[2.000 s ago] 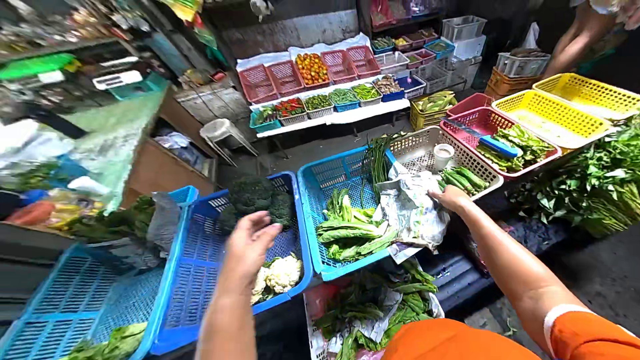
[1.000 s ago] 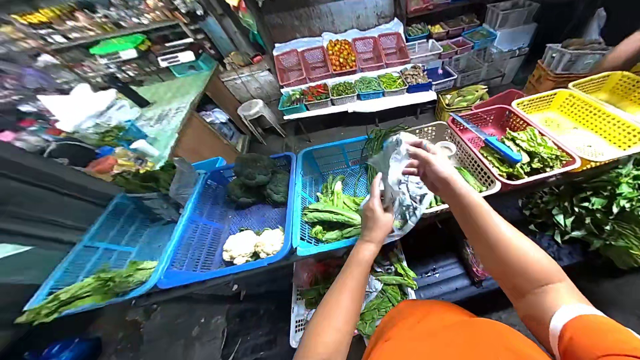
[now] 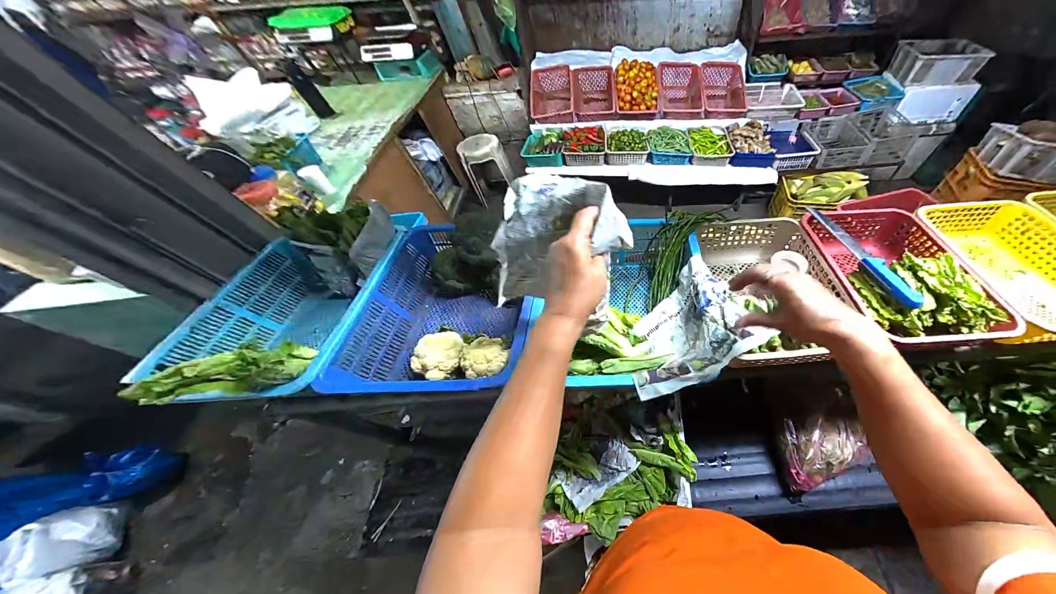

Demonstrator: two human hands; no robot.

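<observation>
My left hand [image 3: 575, 276] grips a crumpled sheet of newspaper [image 3: 536, 235], raised over the gap between the dark blue basket [image 3: 342, 359] and the light blue basket [image 3: 631, 247]. My right hand [image 3: 796, 301], fingers apart, is beside a second piece of newspaper [image 3: 693, 330] that lies over the light blue basket's right edge. Leafy greens [image 3: 615, 342] and long thin green stalks [image 3: 670, 256] are in that basket. Two cauliflower heads [image 3: 459, 355] and dark green broccoli [image 3: 466, 264] sit in the dark blue one. Beyond my right hand is the beige basket [image 3: 742, 239] with a white round object [image 3: 789, 262].
At right, a blue-handled knife [image 3: 891, 283] rests on greens in a red basket [image 3: 949, 334], beside a yellow basket [image 3: 990, 227]. Far left, a light blue basket [image 3: 256, 297] holds greens. Behind stand small vegetable baskets [image 3: 627, 157] and a white stool [image 3: 485, 157]. Greens [image 3: 615, 487] lie below.
Both hands were together on the newspaper one second ago; now they are apart, the left lifting a sheet leftward. A second piece lies on the basket edge. The view has shifted.
</observation>
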